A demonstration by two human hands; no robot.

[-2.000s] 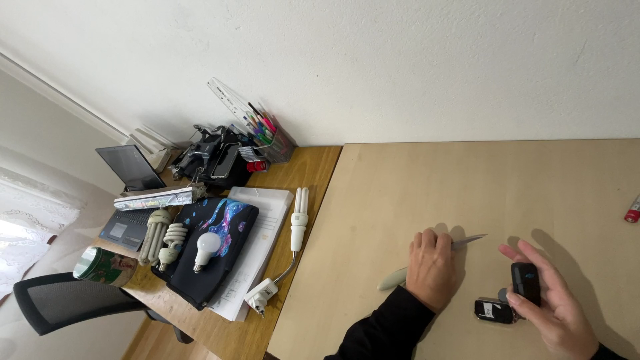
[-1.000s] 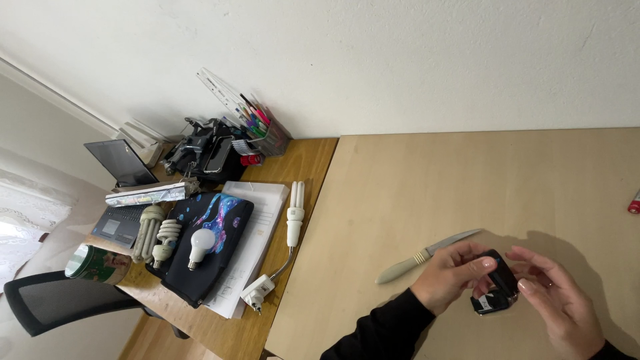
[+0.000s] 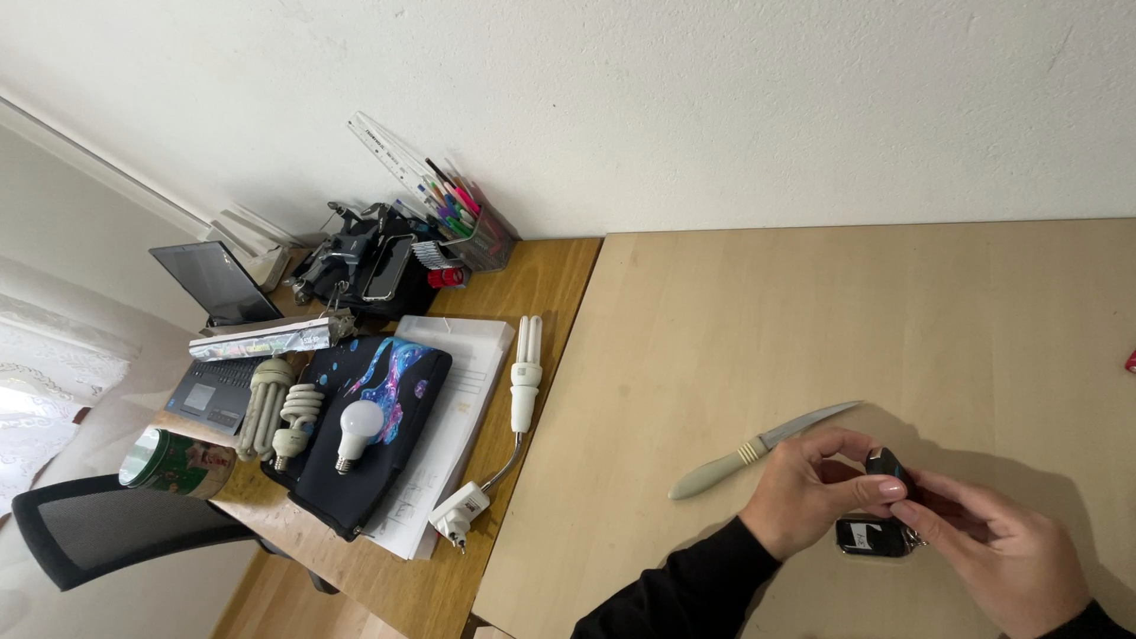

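Both of my hands meet over the pale tabletop at the lower right. My left hand (image 3: 812,493) pinches a small black key fob (image 3: 887,468) between thumb and fingers. My right hand (image 3: 1003,550) grips the same fob from the other side, its thumb tip close to my left thumb. Below them a second black piece with a white label (image 3: 870,537) and a metal ring lies on the table. A knife (image 3: 754,451) with a pale green handle rests beside my left hand, its blade pointing to the upper right.
On the wooden desk (image 3: 568,293) at left are light bulbs (image 3: 359,433), a bulb in a plug-in holder (image 3: 525,382), a patterned sleeve (image 3: 390,417) on papers, a laptop (image 3: 213,390), a pen holder (image 3: 488,244) and a tin (image 3: 182,461). A red object (image 3: 1131,361) lies at the right edge.
My left hand has moved from the knife to the black fob, which only my right hand held two seconds ago. The knife remains on the table.
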